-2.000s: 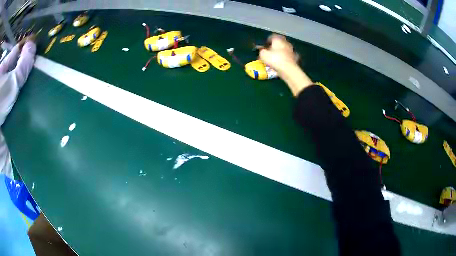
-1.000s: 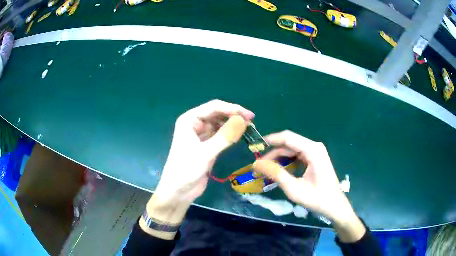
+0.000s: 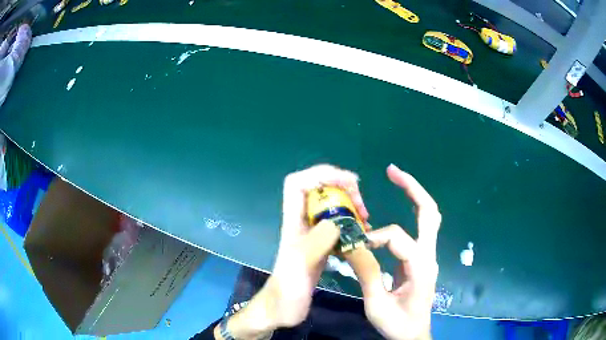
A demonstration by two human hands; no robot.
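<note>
My left hand (image 3: 299, 246) is wrapped around a yellow housing (image 3: 324, 198) above the bench near its front edge. The open side of the housing shows a blue part. A small dark green circuit board (image 3: 351, 232) lies at the housing's open side, under my left thumb. My right hand (image 3: 405, 265) is beside it, with its thumb at the board's near end and its index finger raised apart. Whether the board is seated in the housing cannot be told.
The green bench (image 3: 199, 146) has white marks. Behind its pale rail (image 3: 299, 50), a dark green line carries yellow housings and covers. A grey post (image 3: 555, 66) stands right. A cardboard carton (image 3: 143, 285) is below left. Another person's arm (image 3: 13, 56) shows far left.
The housing, lying at my hands a second ago, is now held up in my left hand. The board has moved from between my hands to the housing's open side.
</note>
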